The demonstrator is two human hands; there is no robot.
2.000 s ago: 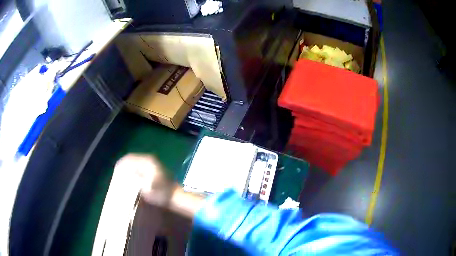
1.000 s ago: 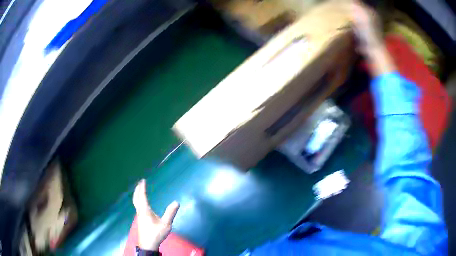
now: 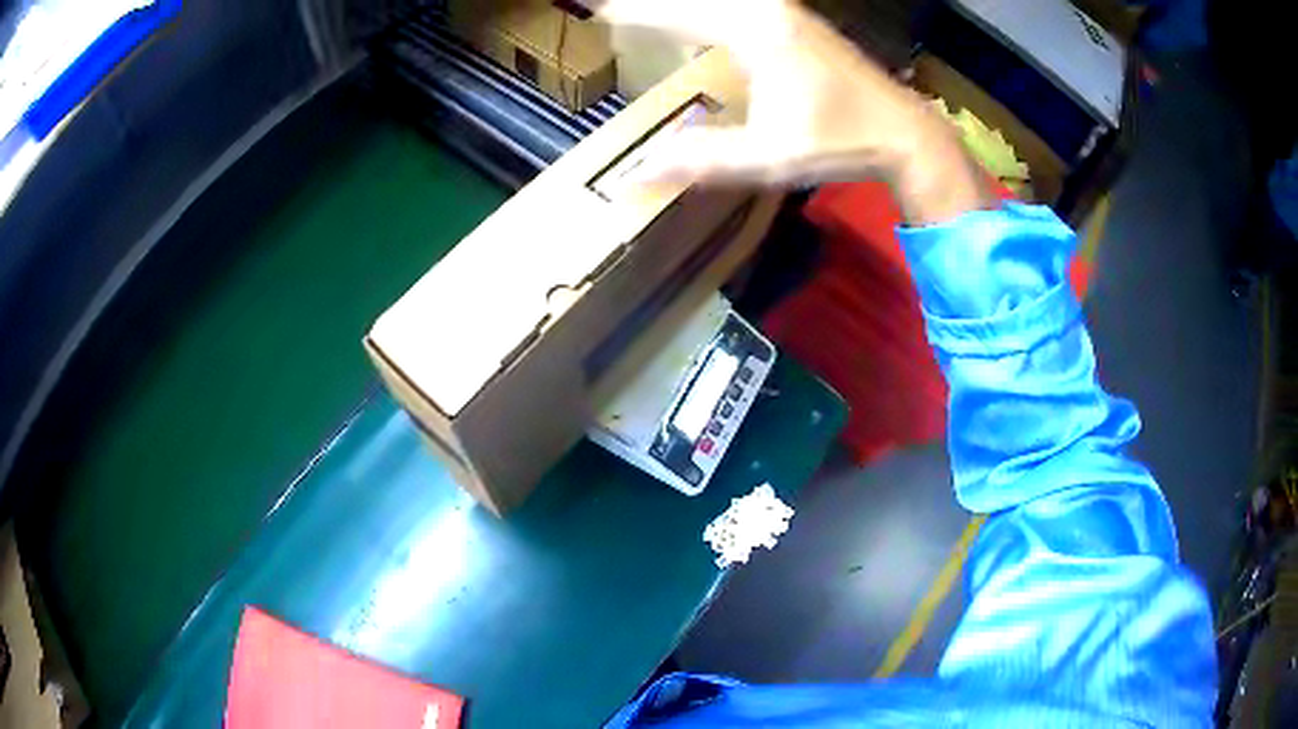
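A brown carton [image 3: 541,285] stands on its edge over the white bench scale [image 3: 690,413], narrow side up, with a handle slot and a notched tab along its top. Its near end overhangs the teal worktop. My right hand [image 3: 819,107] is blurred over the far end, thumb across the slot and fingers spread away from it; it does not look closed on the carton. Contact is hard to tell. My left hand is out of the picture. The scale's display and buttons show; the carton hides part of its plate.
A red board [image 3: 328,684] lies on the near worktop [image 3: 570,570]. White scraps [image 3: 749,524] lie by its right edge. A red stack [image 3: 876,328] stands at right, yellow pieces [image 3: 982,143] behind it. Another carton [image 3: 548,50] sits on rollers beyond the green belt [image 3: 271,285]. Brown cardboard is lower left.
The carton has moved down and left, and now stands over the scale. My right hand has moved left over its top and spread. My left hand, visible and open a second ago, has left the picture.
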